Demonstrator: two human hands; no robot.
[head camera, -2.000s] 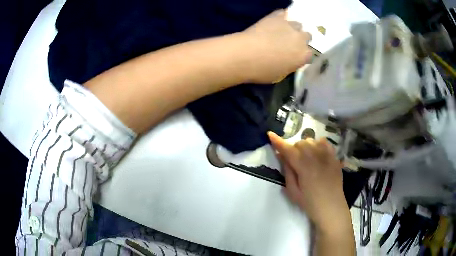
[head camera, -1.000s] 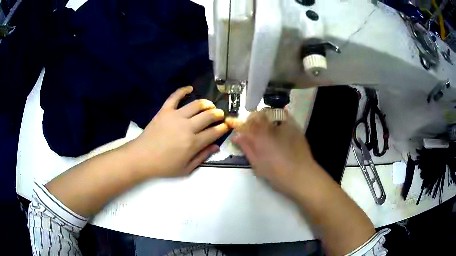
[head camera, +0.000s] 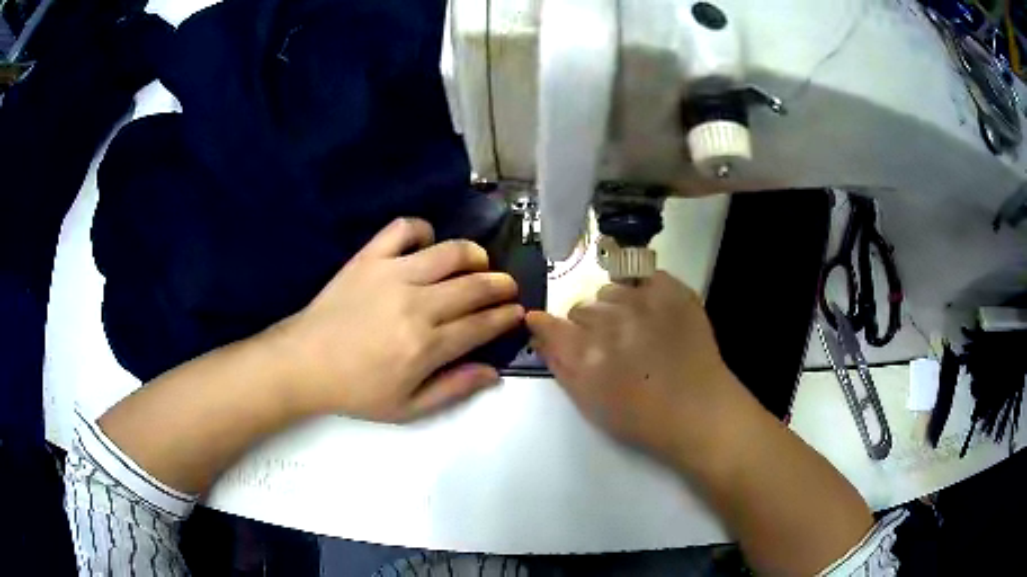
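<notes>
A dark navy garment piece (head camera: 304, 169) lies left of and under the head of a white sewing machine (head camera: 811, 101). Its edge runs by the presser foot (head camera: 526, 220). My left hand (head camera: 405, 321) lies flat on the cloth with fingers spread, pressing it just in front of the foot. My right hand (head camera: 631, 361) is at the cloth's right edge, thumb and finger at the border near my left fingertips. Its curled fingers partly hide the grip.
A black smartphone (head camera: 766, 293) lies right of the needle area. Black scissors (head camera: 862, 271), a slim silver tool (head camera: 862, 394) and a tuft of black strips (head camera: 991, 383) are farther right. The white table (head camera: 451, 473) curves along the front.
The arms have uncrossed since the earliest frame, and the view has shifted. Since one second ago, the hands and cloth edge have moved slightly towards me, showing more cloth beside the foot.
</notes>
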